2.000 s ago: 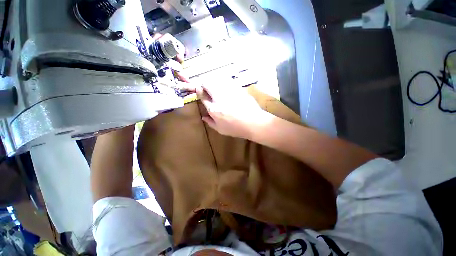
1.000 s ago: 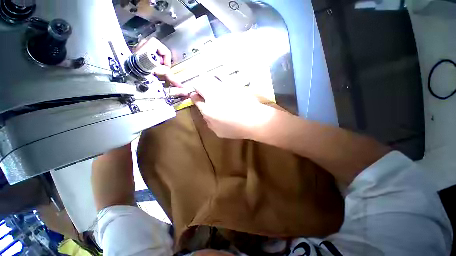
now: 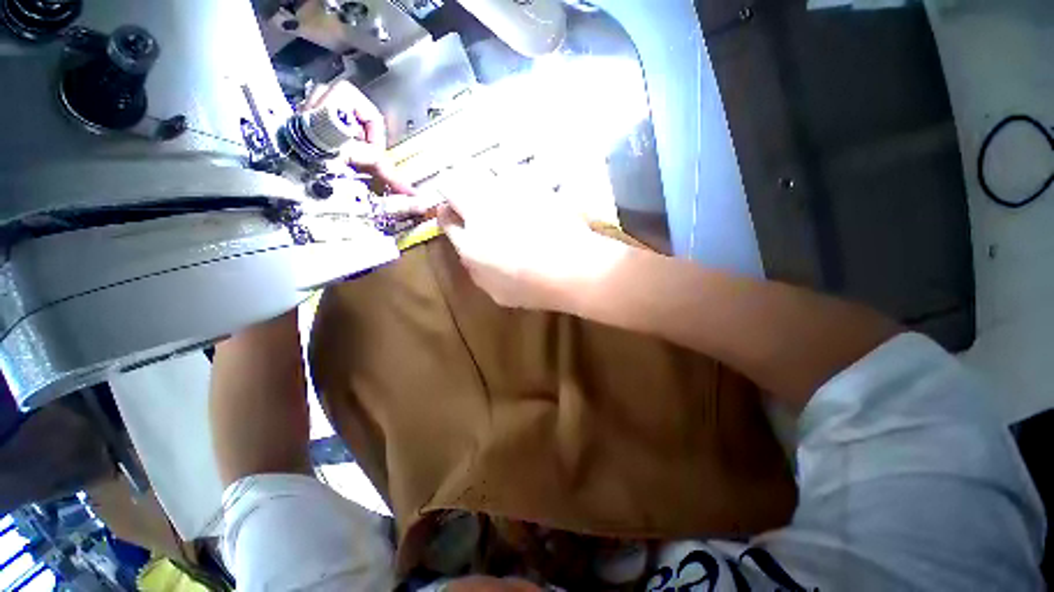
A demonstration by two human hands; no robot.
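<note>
The brown bag body hangs from the machine table over my lap, its centre seam running down from the top edge. A short yellow piece of the clamp template shows at that edge. My right hand lies over the top edge, fingertips together beside the needle area. My left hand reaches round behind the machine head; its forearm passes under the head and its fingers show beyond the tension dial. The fingertips of both hands nearly meet. Glare hides whether either hand grips anything.
The white lamp arm stands above the brightly lit metal table. A bluish-white table edge curves down on the right, with a dark gap beyond it. A dark cable loop lies on the white surface at far right. A yellow item shows at lower left.
The view has shifted, so the machine head sits further left and lower than two seconds ago. More of my left hand shows behind the dial. My right fingertips have drawn closer together.
</note>
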